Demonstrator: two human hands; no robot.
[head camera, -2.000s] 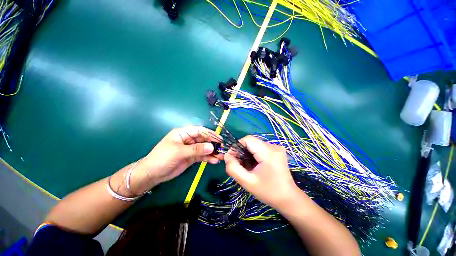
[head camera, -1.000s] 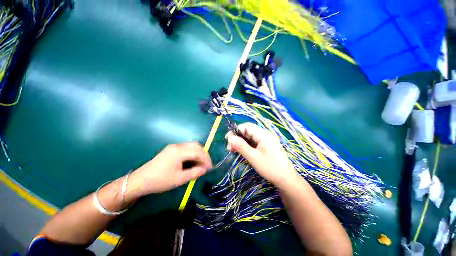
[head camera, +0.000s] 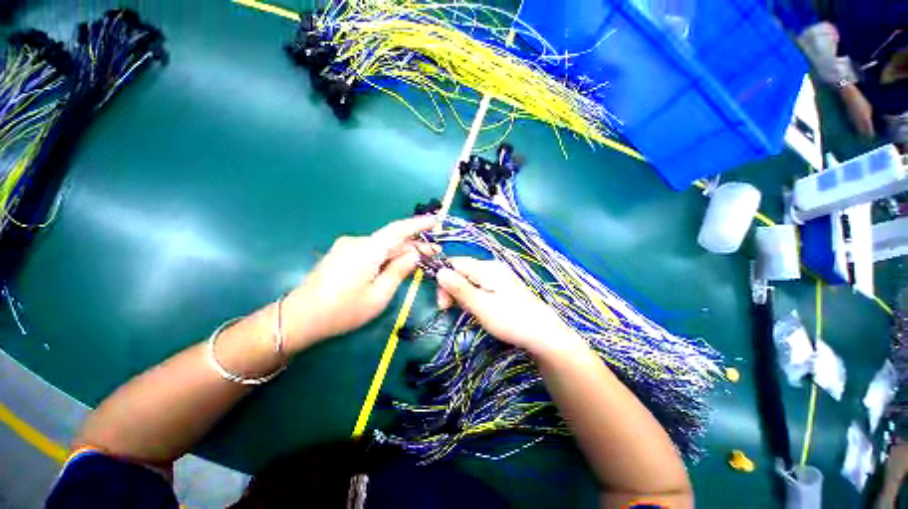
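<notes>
My left hand (head camera: 360, 278) and my right hand (head camera: 495, 301) meet over the yellow tape line (head camera: 383, 376). My right fingers are closed on thin black wires (head camera: 434, 262) with small light tips. My left fingertips touch the same spot; whether they hold a wire or a connector cannot be told. The large harness bundle (head camera: 587, 293) of white, blue, yellow and black wires lies beside and under my right hand. Its black connectors (head camera: 490, 177) are at the upper-left end. The darker strands (head camera: 478, 393) lie below my right hand.
A yellow wire bundle (head camera: 458, 65) with black connectors lies at the top. Another harness bundle (head camera: 95, 75) is at the far left. A blue plastic bin (head camera: 687, 89) stands upper right. White containers (head camera: 729, 217), a white power strip (head camera: 851, 182) and clear bags (head camera: 811, 353) are at right. Another person's hand (head camera: 826, 50) shows top right.
My left hand has moved up and right to meet my right fingertips. The view has shifted, showing more of the top and right: the yellow bundle, the bin and the other person.
</notes>
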